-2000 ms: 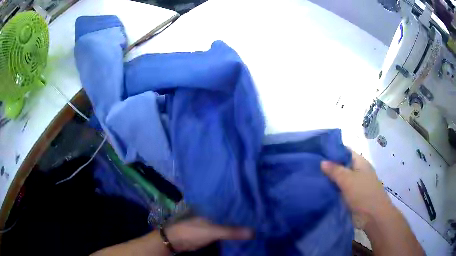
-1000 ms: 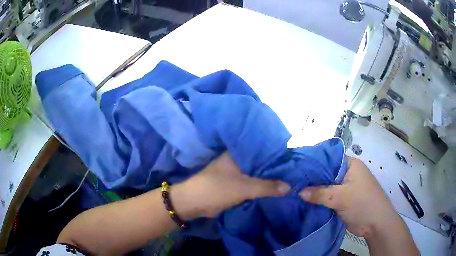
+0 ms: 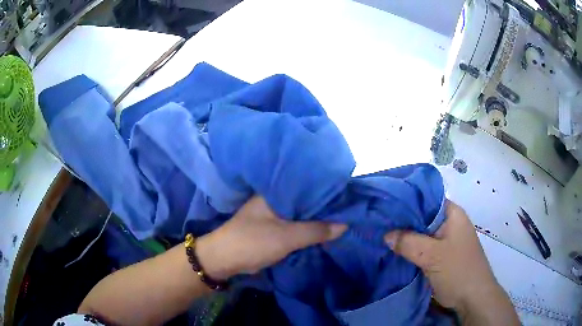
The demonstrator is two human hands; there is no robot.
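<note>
A large blue cloth garment (image 3: 281, 140) lies bunched across the white table's front, with a narrow tube end reaching left. My left hand (image 3: 268, 235) grips it at the middle, thumb pointing right on the cloth. My right hand (image 3: 447, 255) holds its right end near an opening with a pale edge, thumb on top. A short stretch of cloth shows between the two thumbs. The fingers of both hands are largely hidden under or behind the cloth. Dark thread snips (image 3: 533, 233) lie on the table right of my right hand.
The white sewing machine head (image 3: 475, 63) stands at right, with a tan tension knob (image 3: 495, 112). A green fan (image 3: 14, 114) is at the left edge. The wooden table edge (image 3: 39, 223) curves at lower left. A printed ruler (image 3: 542, 309) is at lower right.
My left hand has come up from the bottom onto the garment, then drawn slightly left, away from my right thumb. The garment has been bunched up and its right opening turned.
</note>
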